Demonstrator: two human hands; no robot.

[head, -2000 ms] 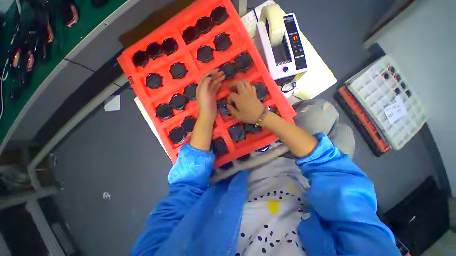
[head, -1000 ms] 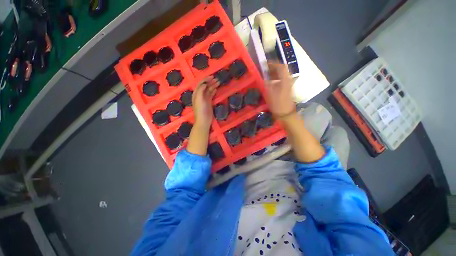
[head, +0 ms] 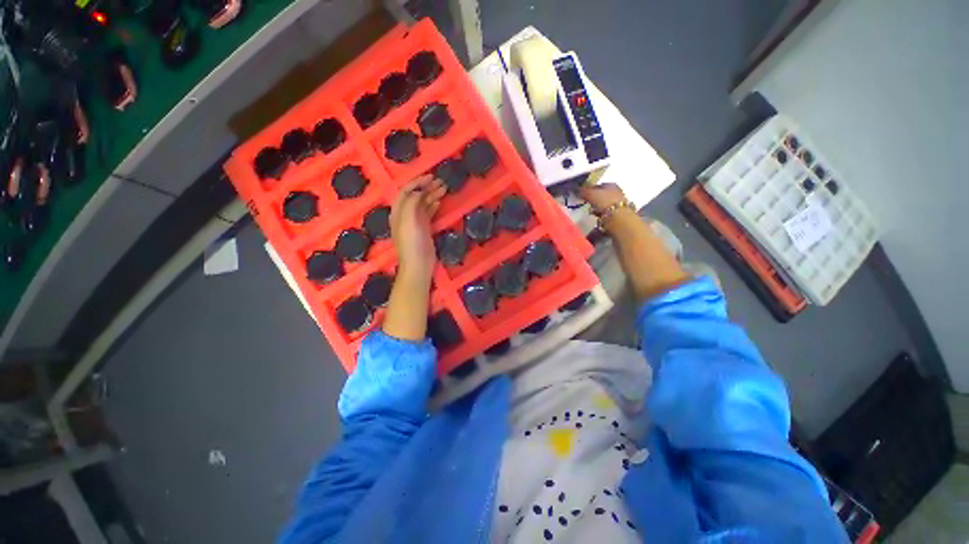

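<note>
The orange-red tray [head: 367, 135] lies tilted in front of me, with dark octagonal black units [head: 511, 278] in its pockets. My left hand [head: 414, 218] is over the middle of the tray, its fingertips beside a black unit; whether it holds anything is hidden. My right hand [head: 606, 202] is at the front end of the white tape dispenser [head: 528, 133], right of the tray. Its fingertips are partly hidden under the dispenser's edge. No tape piece can be made out. The dispenser has a cream roll on top and red digits.
A white flat surface [head: 642, 159] bears the dispenser. A pale tray edge [head: 510, 359] shows under the red tray. The green bench [head: 138, 117] with cabled devices is upper left. A white tray [head: 839, 250] lies on red trays at right, dark trays [head: 890, 452] below.
My right hand has moved from over the tray to the front of the tape dispenser. My left hand stays over the tray's middle. The view has shifted slightly.
</note>
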